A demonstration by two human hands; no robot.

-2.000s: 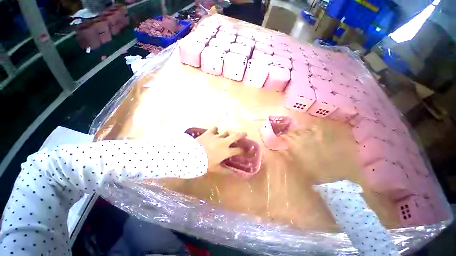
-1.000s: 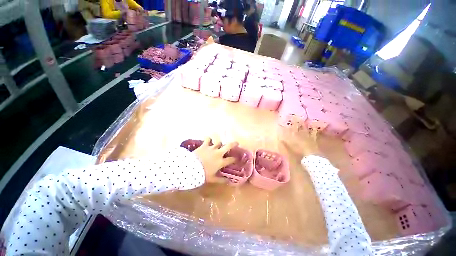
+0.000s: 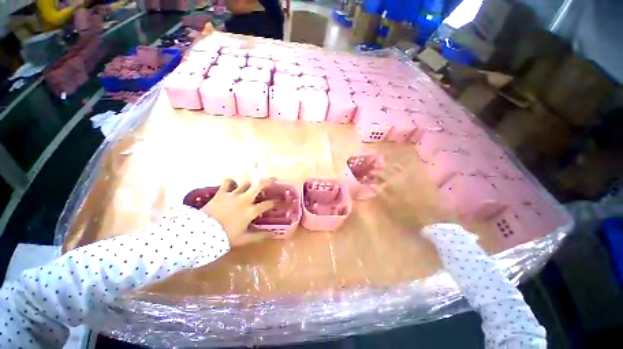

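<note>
Pink housings lie open side up on the tan film-wrapped surface. My left hand rests over one housing, fingers inside its rim; another dark pink housing shows partly behind the hand. A further upright housing stands just right of them, untouched. My right hand is blurred and holds a tilted housing by its right side, its opening turned toward me.
Rows of pink housings stand closed side up at the back and along the right. A blue bin with pink parts is at the far left. People stand beyond. Cartons are at the right.
Another upright housing now stands apart, right of my left hand's one. My right hand has moved from the back row to hold a tilted housing. The view has shifted right.
</note>
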